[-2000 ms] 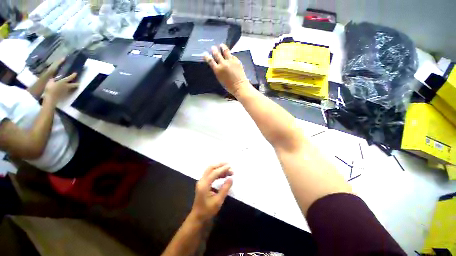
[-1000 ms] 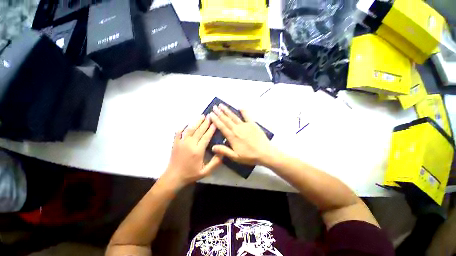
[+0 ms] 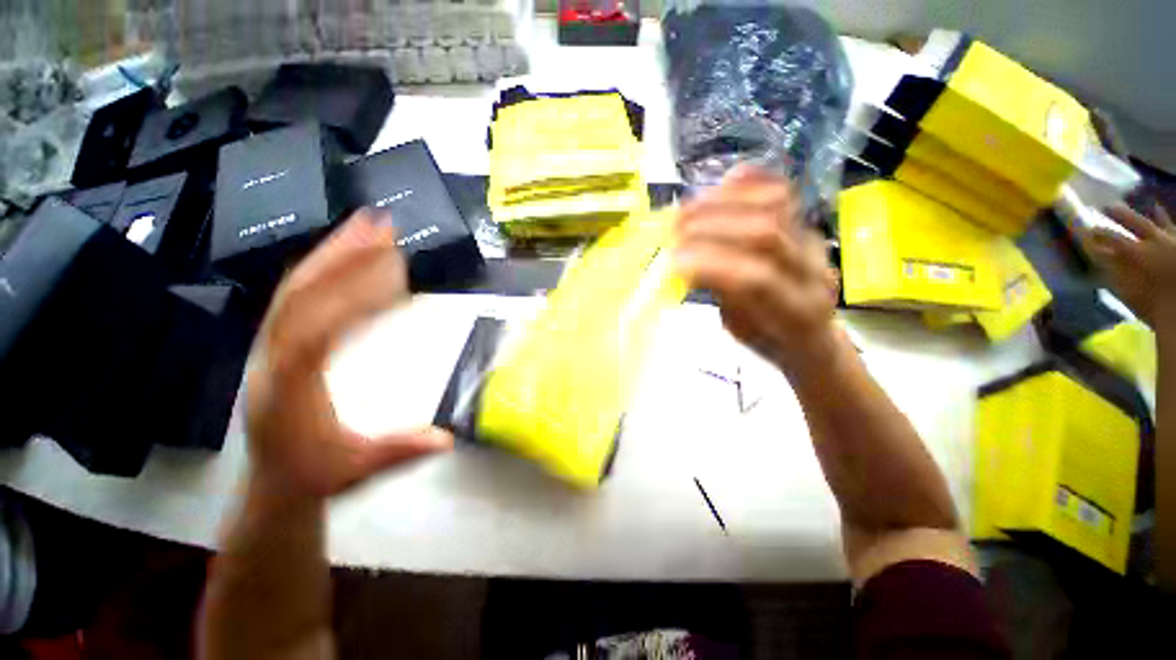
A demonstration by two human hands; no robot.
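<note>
My right hand [image 3: 754, 264] is shut on the upper end of a flat yellow carton [image 3: 568, 361], which is blurred and tilted over the white tabletop. My left hand [image 3: 323, 355] is raised at the left, fingers and thumb spread, holding nothing. A black inner box [image 3: 467, 374] lies on the tabletop, partly hidden behind the yellow carton's lower end. A stack of flat yellow cartons [image 3: 565, 161] sits at the back centre, behind the held carton.
Stacked black boxes [image 3: 274, 194] stand at the left. A clear plastic bag [image 3: 761, 90] is at the back. Yellow cartons [image 3: 1058, 464] stand at the right. Thin black strips [image 3: 711, 504] lie on the white tabletop [image 3: 825, 516]. Another person's hand [image 3: 1135, 258] is at the right edge.
My hands have left the black box and moved apart. My right hand has taken hold of a yellow carton. Another person's hand has appeared at the right.
</note>
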